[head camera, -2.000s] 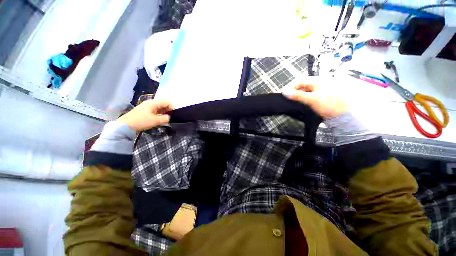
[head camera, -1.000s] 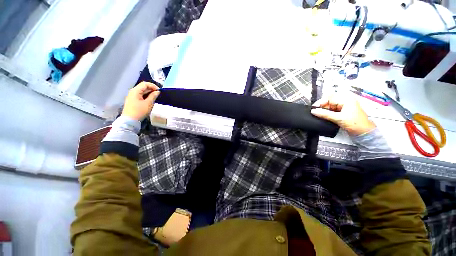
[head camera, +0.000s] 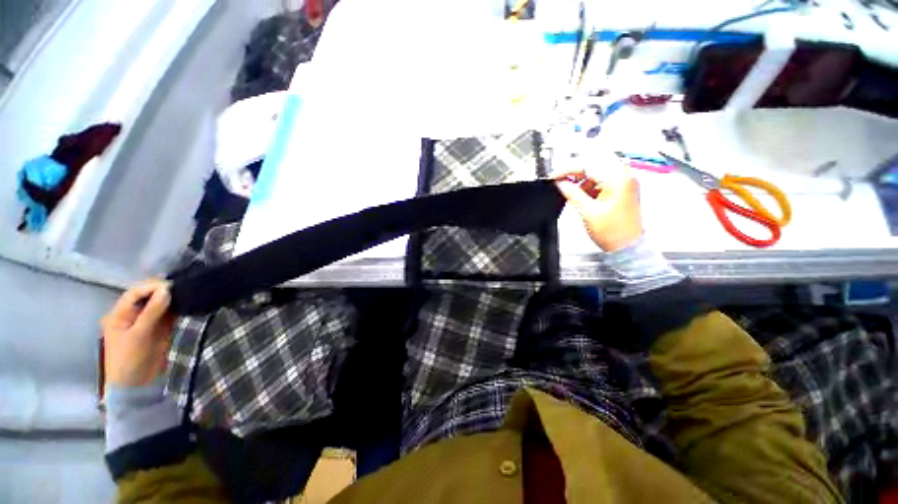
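My left hand (head camera: 138, 330) is at the left, off the table's front edge, and pinches one end of a black strip (head camera: 364, 228). My right hand (head camera: 609, 205) pinches the strip's other end near the sewing machine's needle area. The strip is stretched between the hands and sags slightly. It passes over a plaid panel (head camera: 482, 162) with black-bound edges, which lies on the white table and hangs over its front edge. The strip hides part of the panel.
Scissors (head camera: 740, 209) with orange and red handles lie right of my right hand. The machine's dark display box (head camera: 768, 77) is at upper right. Plaid cloth (head camera: 261, 369) hangs below the table edge at left. Blue tape (head camera: 276, 148) marks the table's left side.
My left hand has moved left and down, spreading the strip longer across the view. My right hand still holds the other end. The view has turned, so the table things sit further left.
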